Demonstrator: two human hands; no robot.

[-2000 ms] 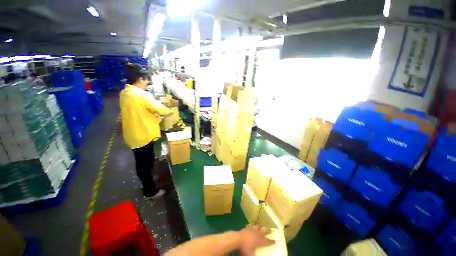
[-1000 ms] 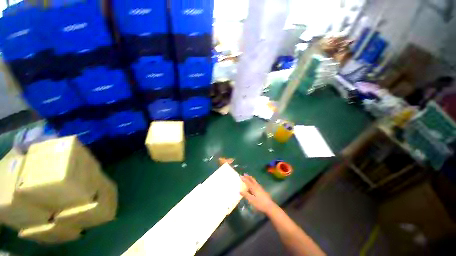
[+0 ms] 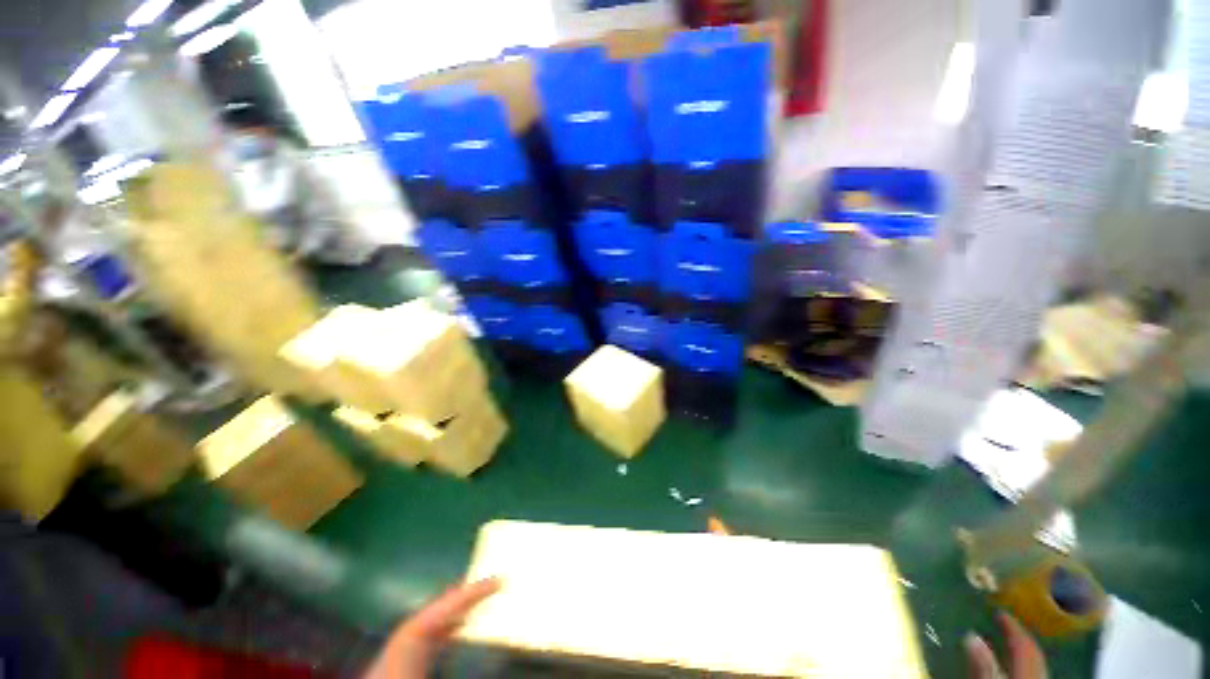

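Note:
A long pale cream box or row of boxes (image 3: 690,597) lies across the near part of the green bench (image 3: 531,493); its lower side is cut off by the picture's edge. My left hand (image 3: 438,626) holds its left end, fingers on the top edge. My right hand (image 3: 1006,653) is off its right end, blurred and cut off by the bottom edge, with fingers apart and nothing seen in it. It is just below a yellowish-brown tape roll (image 3: 1055,593); I cannot tell if they touch. A single cream box (image 3: 617,401) stands further back.
Stacked cream boxes (image 3: 411,378) and another box (image 3: 279,462) stand on the left. Blue-and-black boxes (image 3: 703,120) are stacked high behind. A white post (image 3: 962,265) and a white sheet (image 3: 1144,650) are on the right. A red stool (image 3: 212,659) and a yellow sleeve (image 3: 29,438) show at left.
The view has swung left since one second ago. The long box now lies crosswise in front of me. My left hand has come into view on it, and my right hand has come off its end.

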